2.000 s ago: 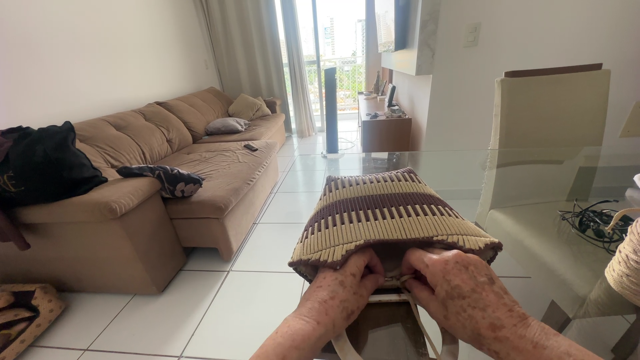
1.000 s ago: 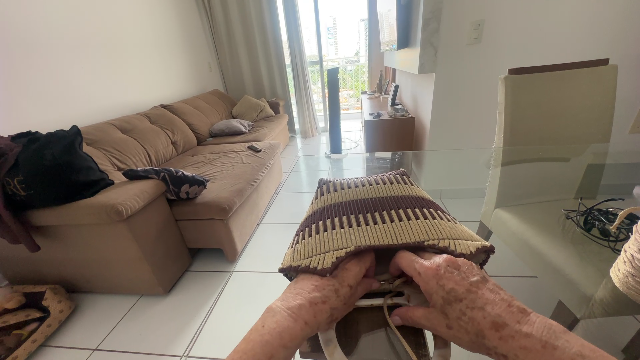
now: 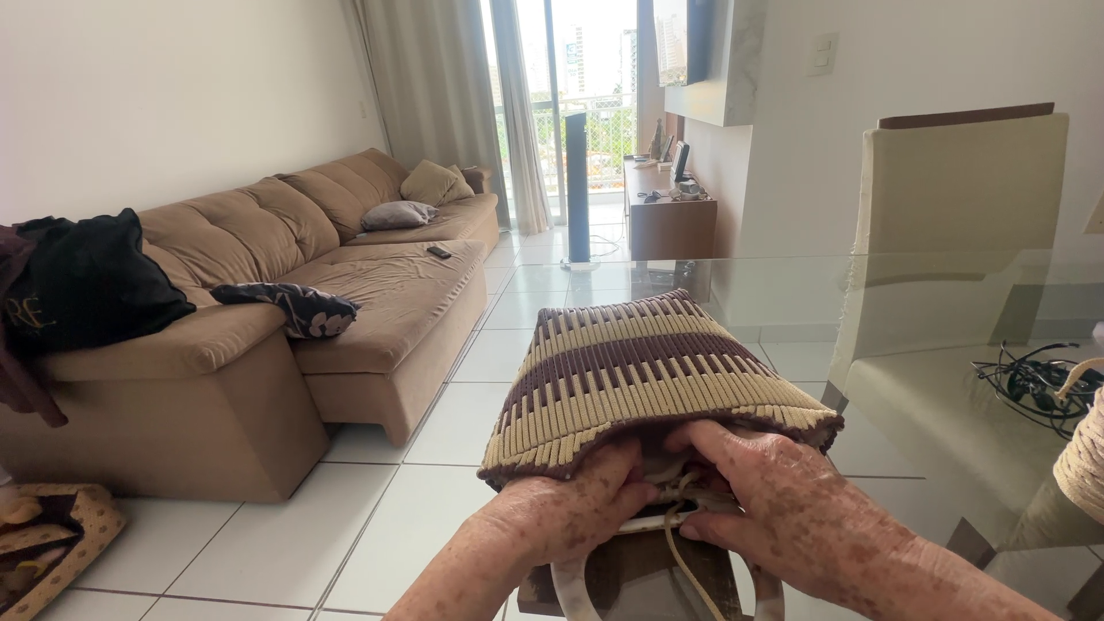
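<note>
A beige and dark purple woven cord bag (image 3: 642, 366) lies on the glass table, its opening toward me. My left hand (image 3: 573, 500) has its fingers inside the opening at the left, gripping the edge or lining; which of these is hidden. My right hand (image 3: 759, 492) reaches in at the right, index finger under the rim and thumb near a pale handle bar. Between the hands a thin beige cord (image 3: 675, 552) hangs from the opening. Pale curved handles (image 3: 573, 591) extend toward me below the bag.
The glass tabletop (image 3: 776, 285) spans the right side. Behind it stands a cream chair (image 3: 962, 198), with tangled black cables (image 3: 1035, 388) at the right. Beside them is a cone of beige cord (image 3: 1082, 466). A brown sofa (image 3: 198, 431) fills the left.
Both hands stay at the bag's opening while their fingers shift. The bag has moved slightly toward me, and the cord between the hands hangs differently.
</note>
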